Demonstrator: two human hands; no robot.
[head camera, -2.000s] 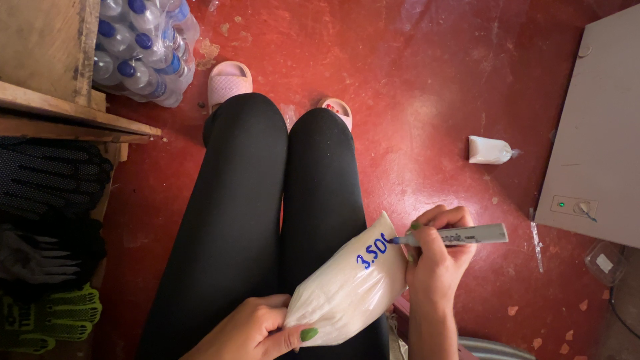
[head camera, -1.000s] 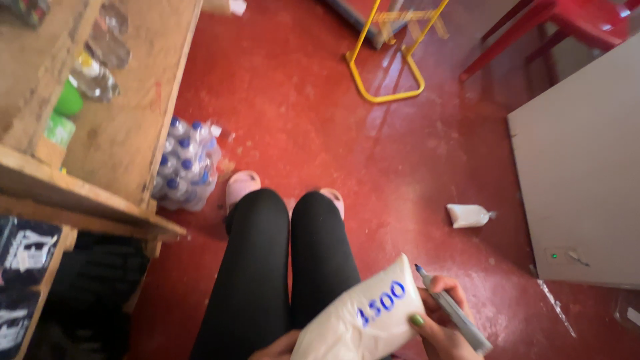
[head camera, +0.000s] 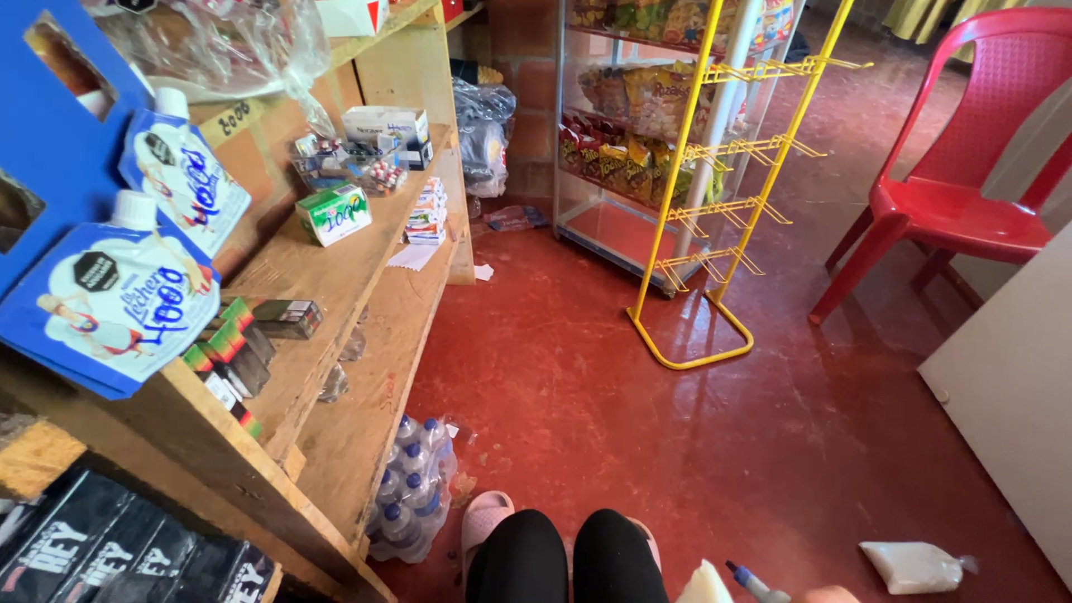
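Note:
At the bottom edge, only the tip of a white-filled plastic bag (head camera: 705, 584) shows, just right of my knees. Beside it a grey marker pen (head camera: 756, 584) with a dark blue tip points up and left. Part of my right hand (head camera: 825, 595) appears at the marker's lower end, mostly cut off by the frame, so its hold is not clear. My left hand is out of view. A second bag of white contents (head camera: 914, 568) lies on the red floor at the lower right.
Wooden shelves (head camera: 368, 301) with boxes and pouches run along the left. Shrink-wrapped bottles (head camera: 412, 490) stand by my foot. Ahead are a yellow wire rack (head camera: 691, 363), a snack display case (head camera: 615, 219) and a red plastic chair (head camera: 963, 213). A white panel (head camera: 1005, 402) is at right.
The view has swung up toward the shelves and rack. Blue digits on the bag grew from a partly written price to "3500"; the marker tip then came off the bag. My left hand has left view.

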